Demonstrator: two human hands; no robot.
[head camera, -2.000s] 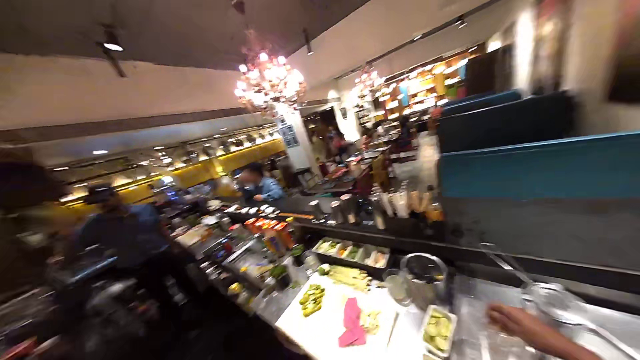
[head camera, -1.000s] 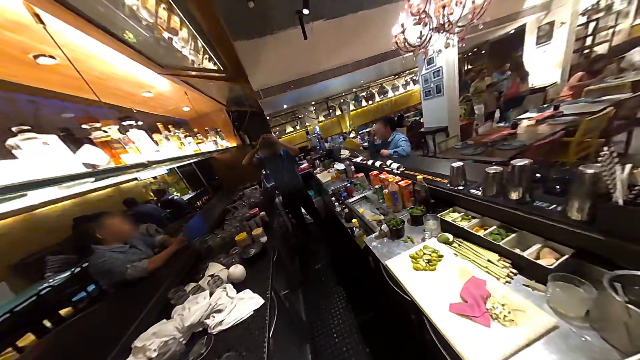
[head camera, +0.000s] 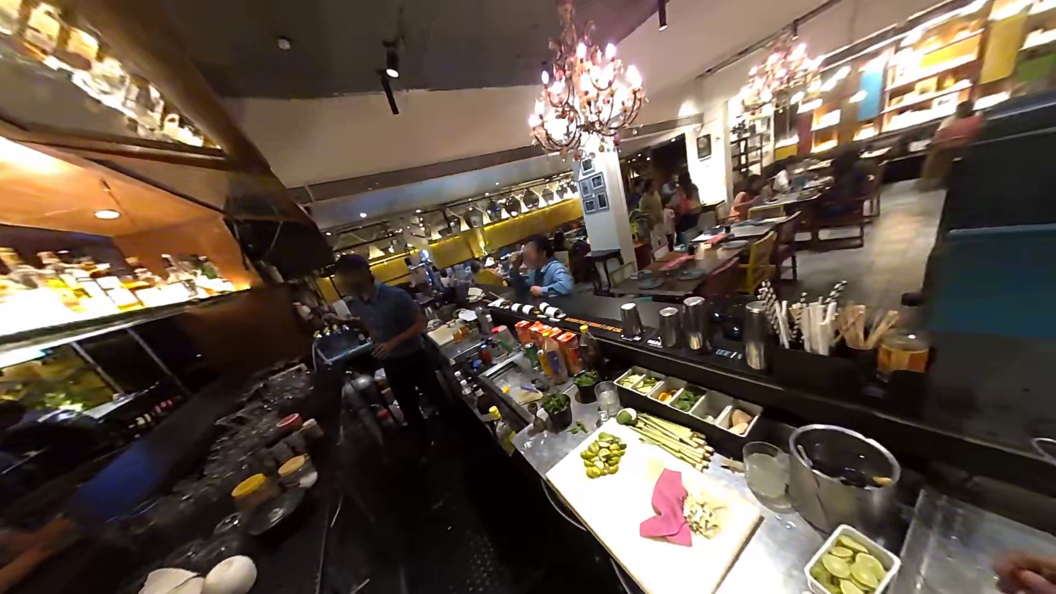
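Observation:
At the bottom right edge only part of my right hand (head camera: 1025, 571) shows, blurred, beside a clear tray (head camera: 949, 536); its fingers are too cut off to read. My left hand is out of view. Left of the hand is a white dish of lime slices (head camera: 851, 564). A white cutting board (head camera: 606, 535) bears lime pieces (head camera: 603, 454), a pink cloth (head camera: 667, 507) and a small chopped pale heap (head camera: 703, 515). Green stalks (head camera: 672, 439) lie along its far edge. A glass of cloudy liquid (head camera: 767, 474) stands near a metal bucket (head camera: 841, 487).
Behind the board are a garnish tray (head camera: 691, 403), metal shakers (head camera: 694, 322) and straws (head camera: 813, 323). Cartons and bottles (head camera: 551, 351) stand farther along. A co-worker (head camera: 388, 330) stands in the aisle; another person's arm (head camera: 29, 549) is at lower left. Glasses and jars (head camera: 254, 488) line the left counter.
The view has swung left and then partly back right. My right hand, seen over the counter two seconds ago and absent one second ago, shows again at the right edge.

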